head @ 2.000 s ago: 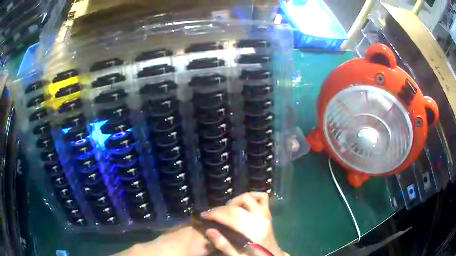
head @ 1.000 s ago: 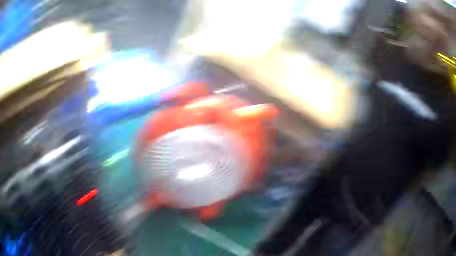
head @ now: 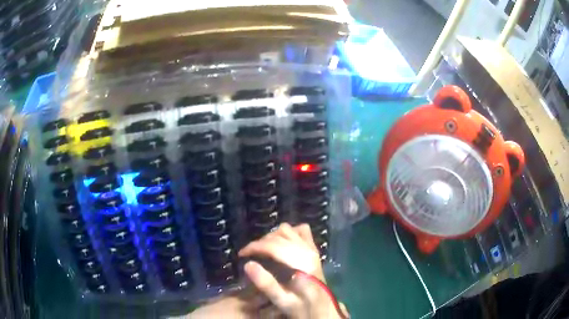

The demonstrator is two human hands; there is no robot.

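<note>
A clear blister tray [head: 47, 249] with columns of black components [head: 215, 193] lies in front of me. My right hand [head: 290, 255] is over the tray's lower right part, its fingers closed around a dark test probe [head: 274, 266]. A red and black test lead [head: 321, 286] runs from it past the wrist. My left hand [head: 234, 306] comes in from the bottom edge; only its wrist side shows clearly, and its fingers overlap the right hand, so its grip is unclear. The probe tips cannot be made out.
A meter's blue screen [head: 130, 189], yellow label and red light show through the tray. An orange-red fan [head: 405, 128] with a white cord stands at right, a small clear box [head: 350, 207] beside the tray. Cardboard sheets [head: 218, 31] and a blue bin [head: 387, 81] are behind; tray stacks [head: 499, 243] at right.
The view swung right in a blur, showing a dark-clothed person, then came back to the tray. A red light now shows under the right column. Both hands are again at the lower tray.
</note>
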